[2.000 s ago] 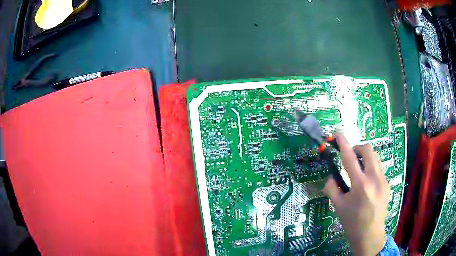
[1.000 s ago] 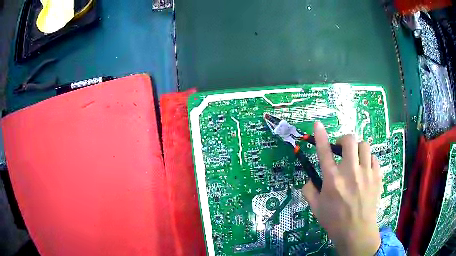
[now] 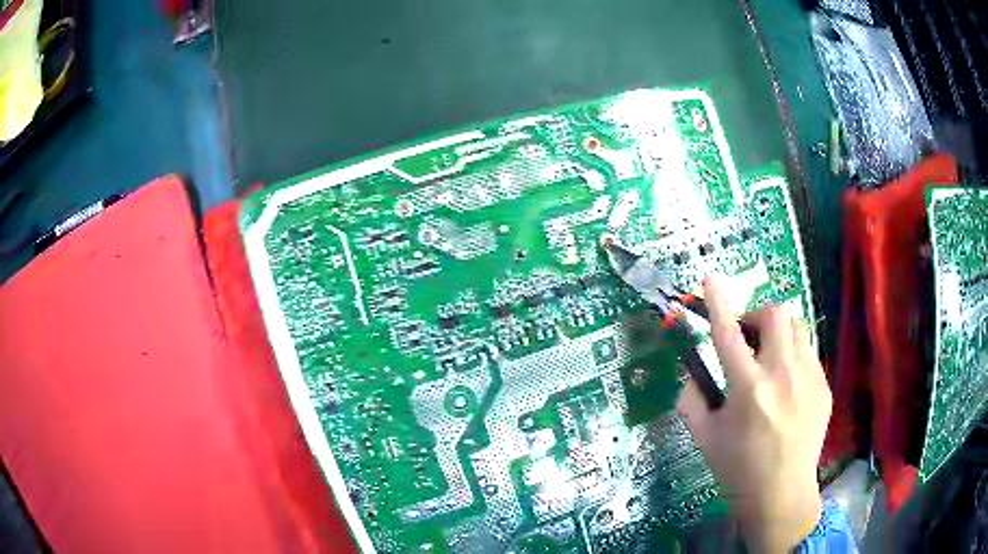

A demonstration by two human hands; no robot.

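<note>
The circuit board (image 3: 433, 314) lies solder side up in front of me, green with silvery traces and a pale edge. My right hand (image 3: 764, 406) is over its right part and holds the diagonal cutters (image 3: 648, 279), with orange near the pivot and dark handles. The cutter jaws point up-left, and their tip is at the board's surface near the upper middle right; I cannot tell whether it touches. A blue band (image 3: 832, 530) is at my right wrist. My left hand is not in the picture.
A red foam pad (image 3: 98, 357) lies left of the board, with a marker pen (image 3: 78, 220) at its top edge. A black tray with a yellow item (image 3: 20, 76) is at the upper left. Another circuit board (image 3: 959, 314) and red foam (image 3: 883, 325) are at the right. Clear plastic wrap (image 3: 872, 97) is at the upper right.
The view has turned and shifted, so the board appears tilted and further left. The cutter tip has moved right across the board, from its upper left-middle area. The pliers at the left have left the view.
</note>
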